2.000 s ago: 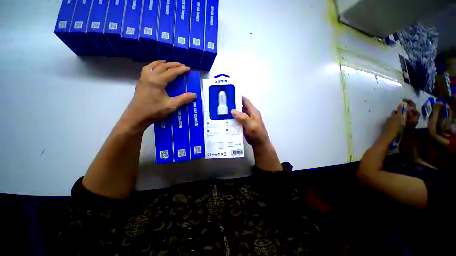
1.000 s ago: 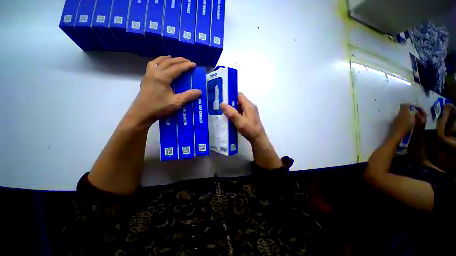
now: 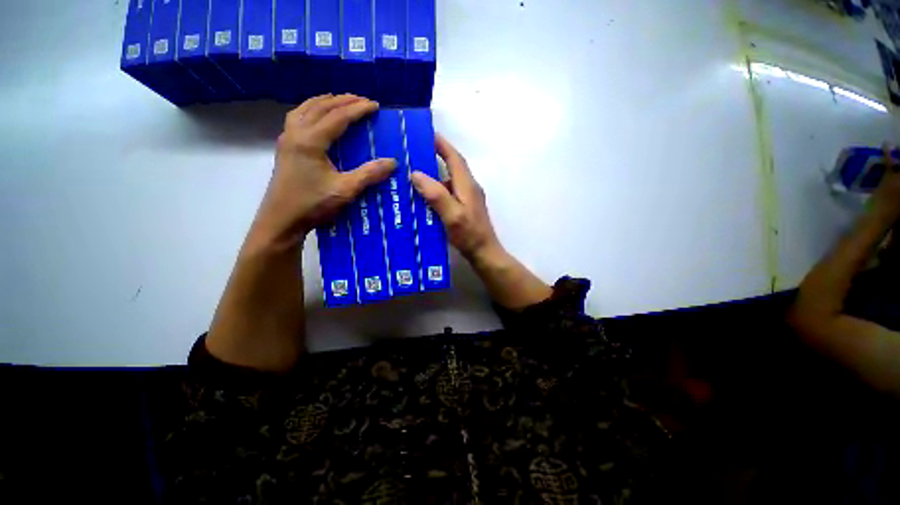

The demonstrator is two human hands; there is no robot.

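Note:
A short row of several retail boxes [image 3: 400,237] stands on edge side by side, blue spines up, pale square codes at the near ends. My left hand [image 3: 321,163] lies over the left and far part of this row, thumb on the spines. My right hand [image 3: 457,202] holds the rightmost box [image 3: 432,252] against the others, thumb on its spine and fingers along its right side. The boxes look pressed together. Their far left part is hidden under my left hand.
A longer row of blue boxes [image 3: 271,59] stands just beyond, cut off by the top edge. Yellow tape lines [image 3: 765,187] cross the white table [image 3: 612,178] at right. Another person's arm [image 3: 844,286] is at the right edge, by a blue and white box [image 3: 861,170].
The box in my right hand has turned from white front up to blue spine up and now stands against the short row. My left hand has stayed on the row.

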